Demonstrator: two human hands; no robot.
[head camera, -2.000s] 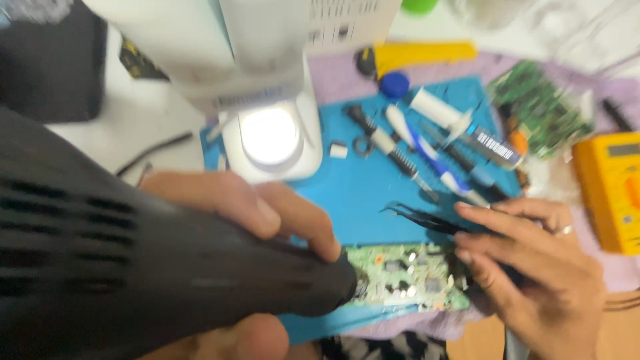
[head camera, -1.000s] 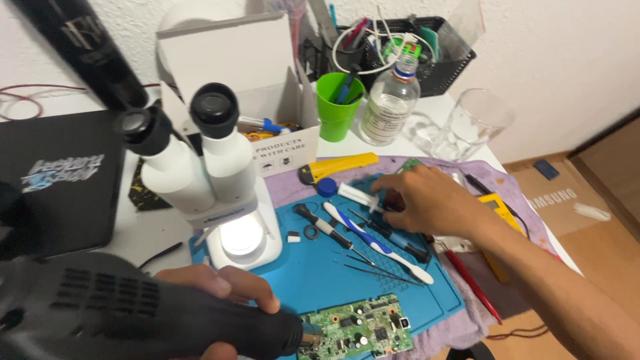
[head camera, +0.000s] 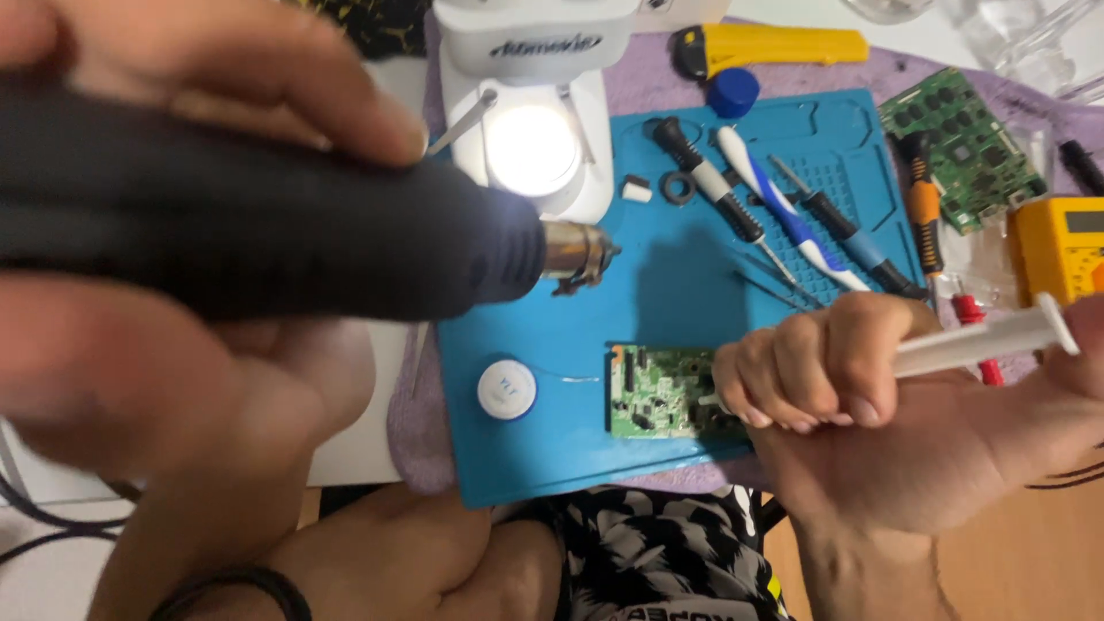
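My left hand (head camera: 293, 95) is wrapped around a black hot air gun (head camera: 345, 224), whose metal nozzle points right, above the blue mat (head camera: 552, 448). A white plastic syringe (head camera: 975, 341) is in my right hand (head camera: 828, 371), its thumb at the plunger end. The syringe's thin tip lies over the green circuit board (head camera: 651, 392), and my fingers hide the board's right part. Left of the board, a round container with a white top (head camera: 507, 390) sits on the mat, with a strand of wire beside it.
A lit white microscope (head camera: 535, 155) stands behind the mat. Screwdrivers (head camera: 711, 181), a blue-and-white brush (head camera: 785, 207) and tweezers (head camera: 776, 289) lie on the mat. A yellow utility knife (head camera: 776, 45), blue cap (head camera: 733, 92), second circuit board (head camera: 962, 147) and yellow multimeter (head camera: 1061, 246) lie around it.
My right hand held tweezers two seconds ago, then reached to the syringe at the mat's back; now it holds the syringe over the board. The view has shifted downward.
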